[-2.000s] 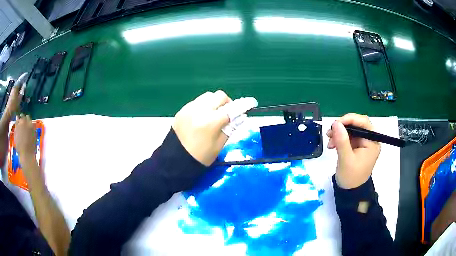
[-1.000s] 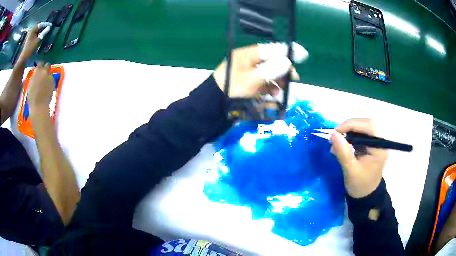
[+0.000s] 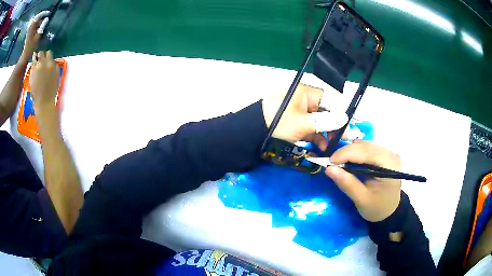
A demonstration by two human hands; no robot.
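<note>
My left hand [image 3: 302, 118], with white finger cots, holds a black phone middle frame [image 3: 362, 89] tilted above the blue heap. Its open window shows my fingers behind it. Small gold and orange details show at its lower end. My right hand [image 3: 369, 180] holds black tweezers [image 3: 385, 172] like a pen. Their pale tip is at the frame's lower end. Whether the tip grips a part cannot be told. The glossy blue heap [image 3: 329, 215] lies on the white work sheet [image 3: 178, 91] below both hands.
A neighbour's hands and arms [image 3: 54, 140] are at the left, over an orange tray [image 3: 26, 127] with blue material. Another orange tray [image 3: 480, 210] is at the right edge, by crumpled clear plastic [image 3: 480, 140]. The green belt [image 3: 205, 32] runs across the back.
The frame went from lying sideways to upright, then came down and tilted right. My right hand moved left, bringing the tweezer tip to the frame's lower end.
</note>
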